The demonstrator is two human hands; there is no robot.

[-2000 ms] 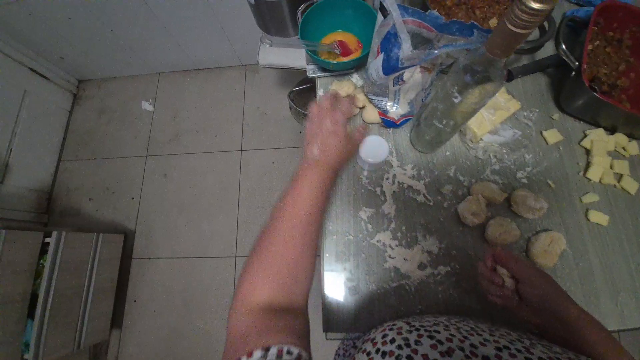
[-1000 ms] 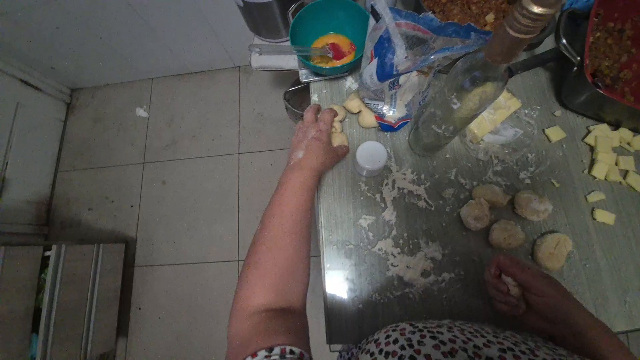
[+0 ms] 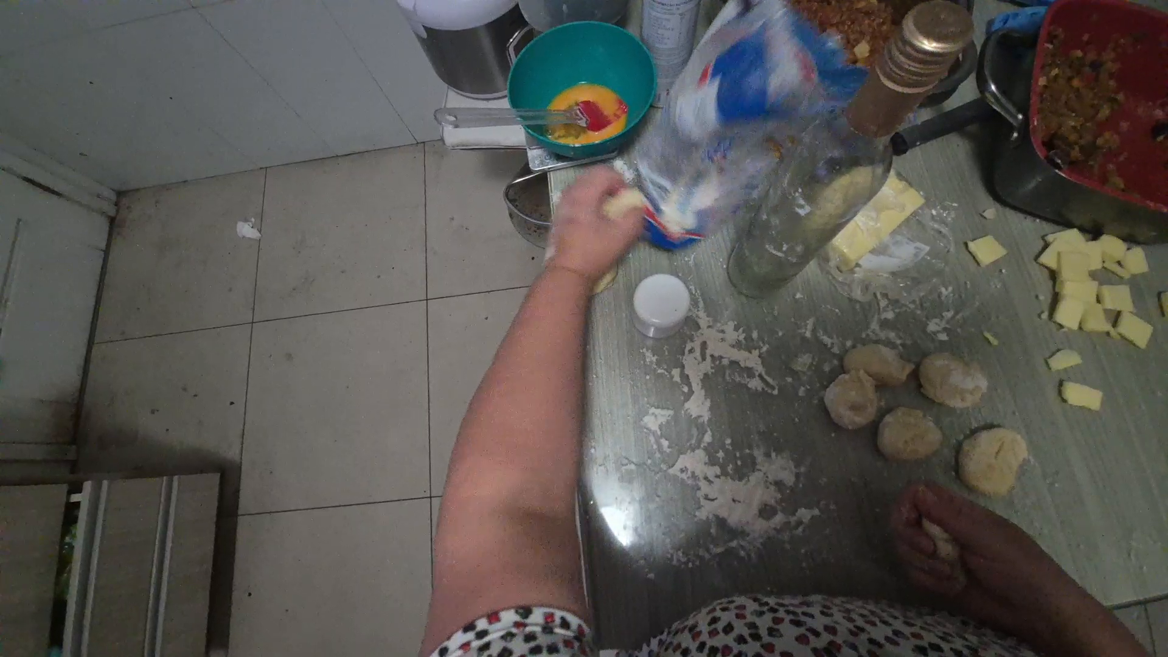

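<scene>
My left hand (image 3: 591,224), slightly blurred, is at the table's left edge beside the plastic flour bag, with a pale dough piece (image 3: 624,203) in its fingers. Another bit of dough (image 3: 604,279) shows under the wrist. My right hand (image 3: 940,543) is curled around a piece of dough (image 3: 940,540) near the front edge. Just beyond it lie several floured dough balls (image 3: 908,433). A white-lidded jar (image 3: 662,306) stands right of my left forearm, near scattered flour (image 3: 730,484).
A teal bowl (image 3: 584,55) of beaten egg with a red-tipped brush stands behind my left hand. The flour bag (image 3: 730,119), glass bottle (image 3: 794,219), butter block (image 3: 878,219), butter squares (image 3: 1077,287) and a pan of filling (image 3: 1095,100) line the back and right.
My left hand has moved a little toward the bag and bowl, and dough now shows in its fingers. The bag has shifted. My right hand stays near the front edge.
</scene>
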